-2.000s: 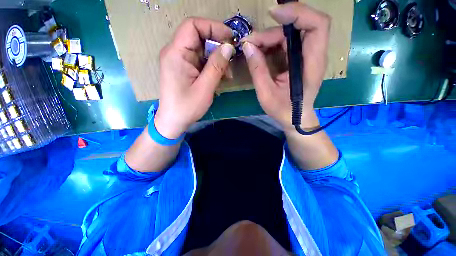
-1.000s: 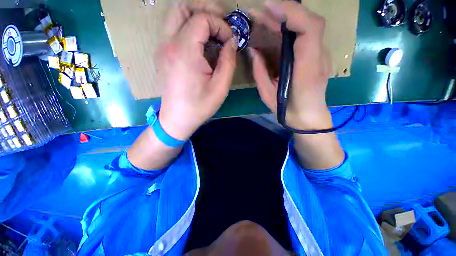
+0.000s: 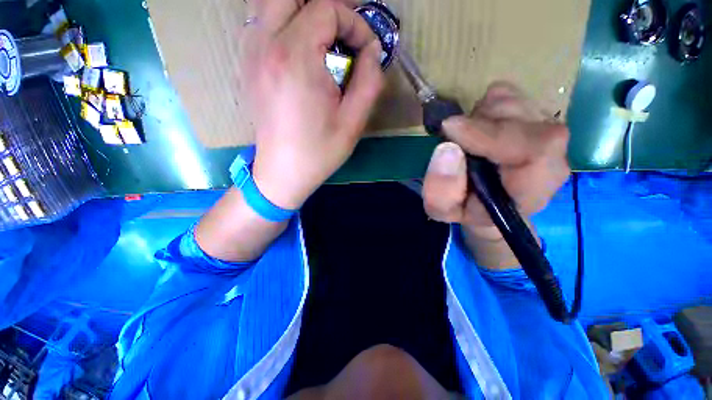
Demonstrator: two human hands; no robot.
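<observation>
My left hand [image 3: 304, 101] pinches the dark, shiny round housing [image 3: 381, 30] at its left edge, over the cardboard mat. A small white battery cell [image 3: 338, 67] with a yellow edge shows between the fingers and palm of my left hand. My right hand [image 3: 503, 160] holds the black soldering iron [image 3: 500, 205] like a pen. Its silvery tip [image 3: 414, 76] points up and left to the housing's right side. Whether the tip touches it I cannot tell. The battery leads are hidden or too small to see.
The cardboard mat [image 3: 211, 94] lies on the green bench. At left are a solder wire spool [image 3: 35, 58], loose batteries [image 3: 113, 82] and a ribbed plastic tray [image 3: 47, 156]. At right are two dark round housings [image 3: 645, 21] and a white button-like part [image 3: 640, 95] on a pale lead.
My right hand has left the housing, moved down and right, and turned the soldering iron so its tip reaches the housing. My left hand still holds the housing, slightly higher in view.
</observation>
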